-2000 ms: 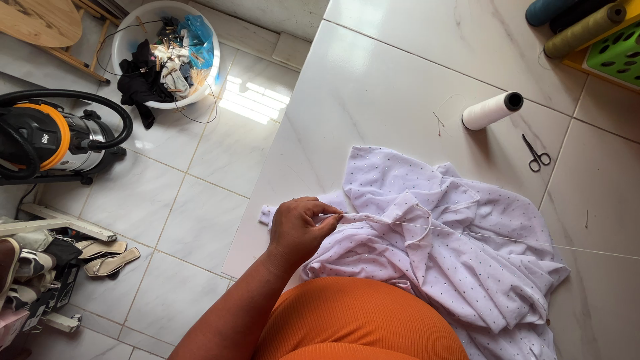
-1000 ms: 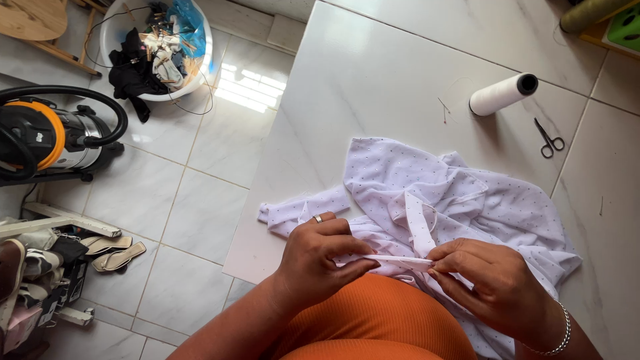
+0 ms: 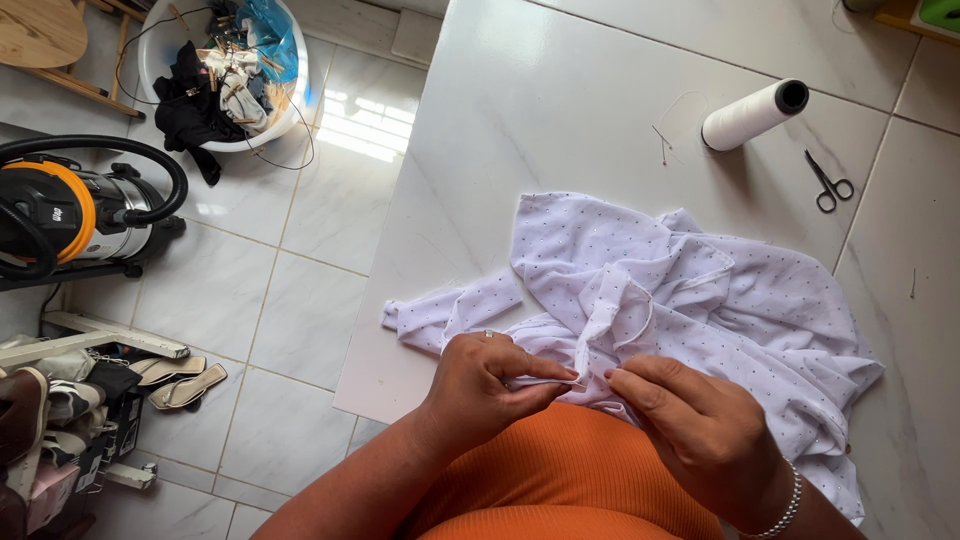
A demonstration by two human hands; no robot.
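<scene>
White fabric dotted with small shiny studs [image 3: 750, 315] lies bunched over the tabletop, its near part reaching my orange top. Thumb and fingers of my left hand [image 3: 499, 379] pinch a folded edge of it. Just to the right, my right hand [image 3: 686, 420] has its thumb and index finger pressed together beside that edge; whether they hold a needle or thread is too small to tell. A cone of white thread [image 3: 750, 116] stands beyond the fabric, with two pins [image 3: 663, 144] at its left and small dark-handled scissors [image 3: 828, 182] at its right.
The marble-look table [image 3: 465, 150] has its left edge above a tiled floor. On the floor are a white basin [image 3: 298, 90] of clothes and clothespins, a vacuum cleaner [image 3: 67, 217], sandals [image 3: 187, 386] and a shoe rack [image 3: 112, 334]. A thin needle or pin [image 3: 913, 283] lies at the right.
Two seconds ago only my left hand was in view; my right hand then came in at the fabric's edge. Since one second ago it has moved slightly off that edge.
</scene>
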